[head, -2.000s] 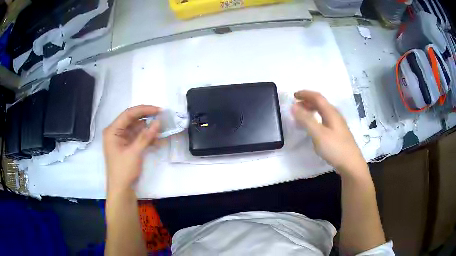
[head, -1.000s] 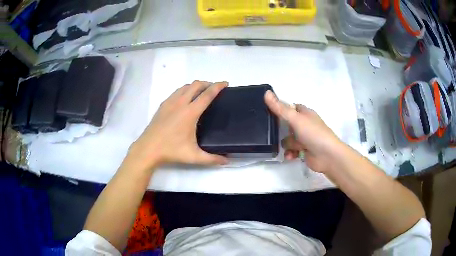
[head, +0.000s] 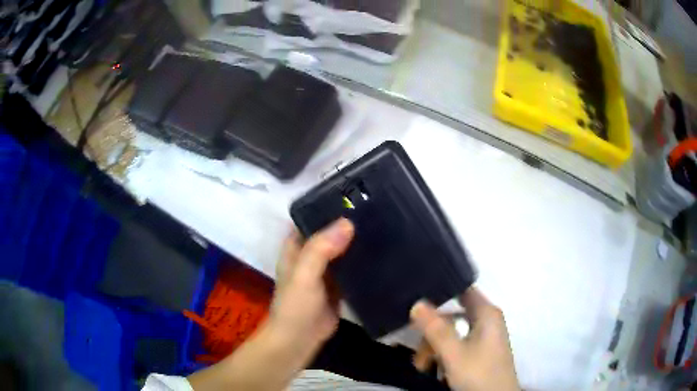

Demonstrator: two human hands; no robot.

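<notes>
A black rounded power bank point(head: 397, 237) is held tilted above the white sheet, near the bench's front edge. A small opening with a light-coloured connector shows near its upper left end. My left hand point(head: 309, 282) grips its left side, thumb on the broad face. My right hand point(head: 466, 340) holds its lower right corner, with the thumb on the face. A small pale object point(head: 461, 327) shows between the right fingers; I cannot tell what it is. The white oval panel is not visible.
Black units point(head: 283, 122) lie at the upper left. A yellow parts tray point(head: 562, 137) with small dark pieces stands at the upper right. Wrapped units point(head: 676, 336) with orange straps are at the right edge. A blue bin point(head: 200, 294) of orange straps sits below the bench edge.
The power bank has been lifted from the sheet and turned at an angle, with both hands still on it. The view has swung to the left, bringing the strap bin into sight.
</notes>
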